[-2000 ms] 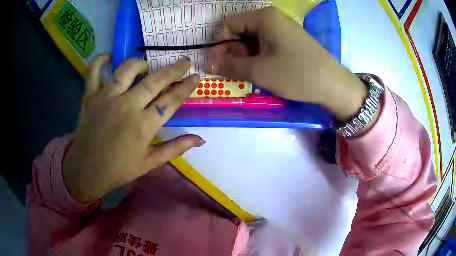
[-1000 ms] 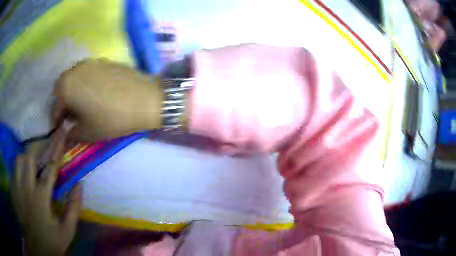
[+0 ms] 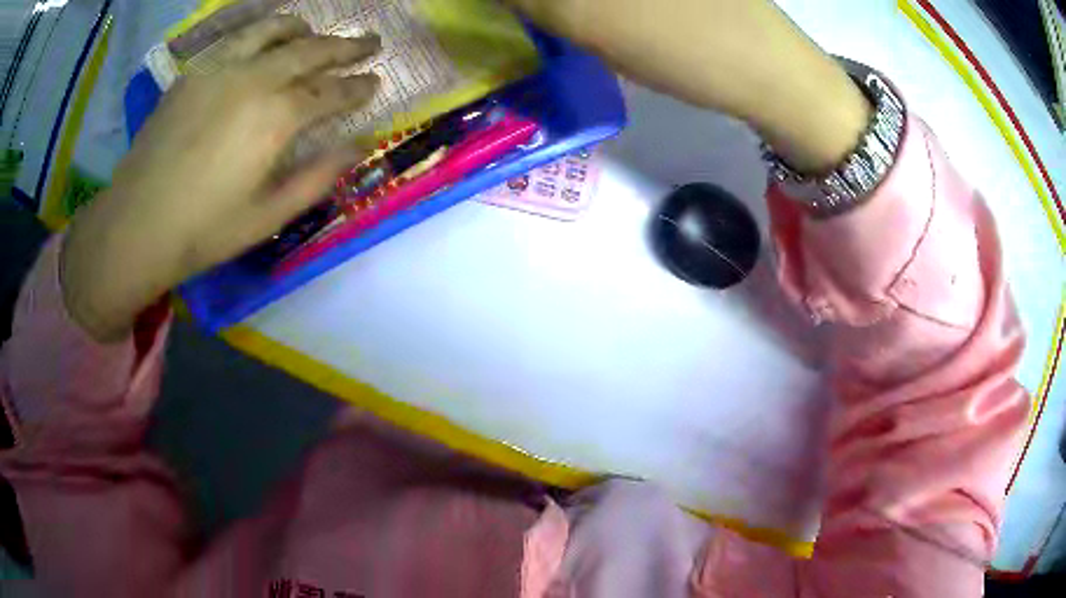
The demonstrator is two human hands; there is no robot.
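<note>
The blue stationery tray (image 3: 403, 237) stands tilted in view at the upper left, with pens and a pink strip along its near side. Label sheets with yellow backing (image 3: 427, 53) lie on top of it. My left hand (image 3: 251, 123) is over the tray's left part, blurred, with fingers spread on the label sheets; whether it grips anything is unclear. My right arm reaches to the top edge, and my right hand is cut off there. Red dot stickers show only partly below my left fingers.
A pink calculator (image 3: 549, 190) lies partly under the tray's near edge. A round, glossy black object (image 3: 705, 236) lies to its right, near my right sleeve. Yellow tape (image 3: 433, 435) runs along the table's near edge. Yellow and red tape lines run at the right.
The tray is now angled, and the calculator and black round object have come into view. My right hand has gone from the labels out past the top edge. The thin black strip no longer shows.
</note>
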